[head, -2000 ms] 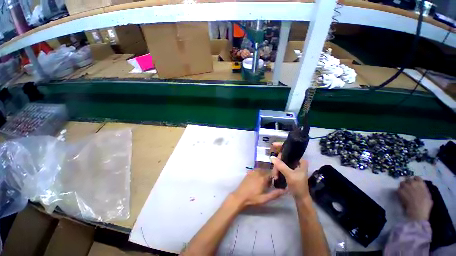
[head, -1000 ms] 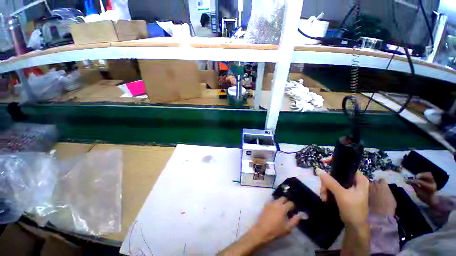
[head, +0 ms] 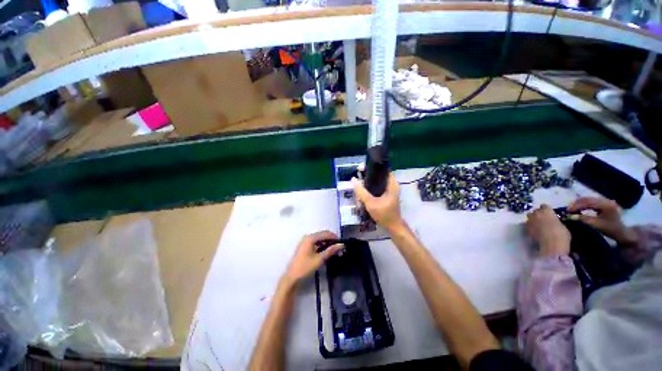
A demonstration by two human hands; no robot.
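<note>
A black device housing (head: 366,301), an open shell with a pale round spot, lies on the white sheet in front of me. My left hand (head: 313,257) is at its top left end, with fingers on the rim; whether they hold a small part cannot be told. My right hand (head: 379,199) grips the black electric screwdriver (head: 377,170), upright in front of the blue-and-silver screw feeder (head: 348,192). The driver's tip is hidden by the hand. A pale coil spring (head: 380,80) rises above the driver.
A heap of small metal-and-black components (head: 493,185) lies right of the feeder. A neighbour's hands (head: 549,230) work on a dark housing at right. Another black housing (head: 607,181) lies beyond. A clear plastic bag (head: 109,282) lies at left. The green belt (head: 181,167) runs behind.
The housing has moved left and now lies nearly straight before me. My right hand has carried the screwdriver left to the feeder. My left hand has moved to the housing's top end.
</note>
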